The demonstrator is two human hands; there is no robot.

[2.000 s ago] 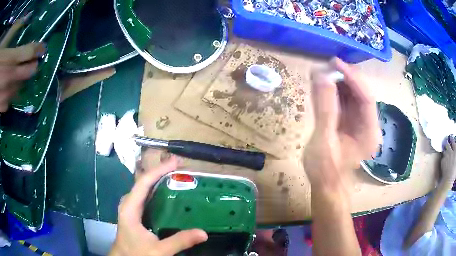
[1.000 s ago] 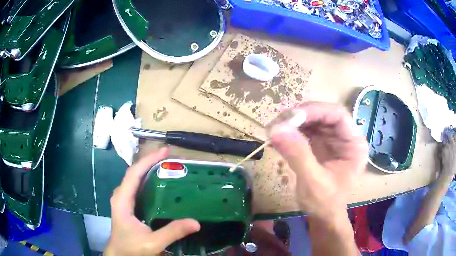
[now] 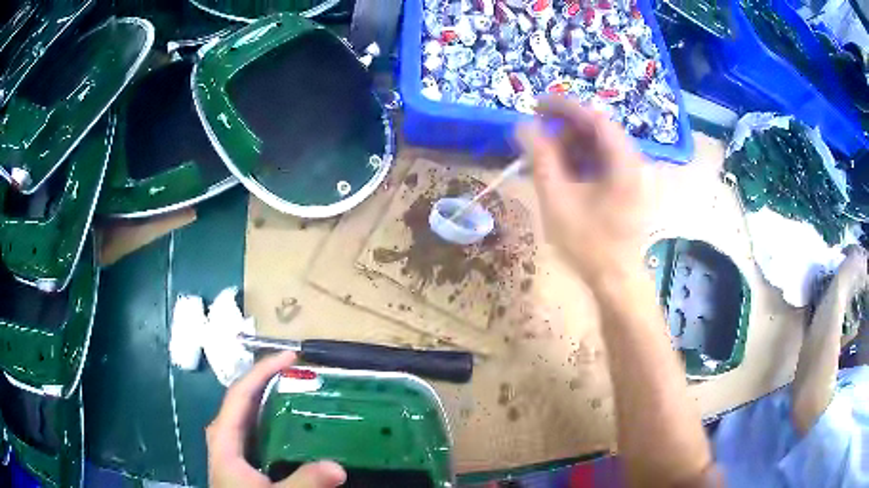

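Observation:
My left hand [image 3: 250,434], at the bottom, holds a green shell [image 3: 354,419] with its thumb over the dark opening. A red-orange lamp piece [image 3: 299,379] sits at the shell's upper left corner; no lamp shows at the upper right. My right hand [image 3: 576,157] is blurred at the front edge of the blue parts bin [image 3: 457,129]. A thin pale stick [image 3: 494,191] leans in the white cup [image 3: 461,221], its upper end close to my right fingers. I cannot tell whether they touch it or hold anything.
A hammer [image 3: 381,360] with a white-wrapped head lies behind the held shell. Stained cardboard pads [image 3: 348,262] lie under the cup. Green shells [image 3: 224,143] overlap at left. Another shell [image 3: 710,305] lies at right, near a coworker's arm [image 3: 827,348] and white wrap [image 3: 786,253].
My right hand has moved from the shell's upper right corner up to the bin. The stick now stands in the cup. The view has shifted, showing more of the bin. My left hand still holds the shell.

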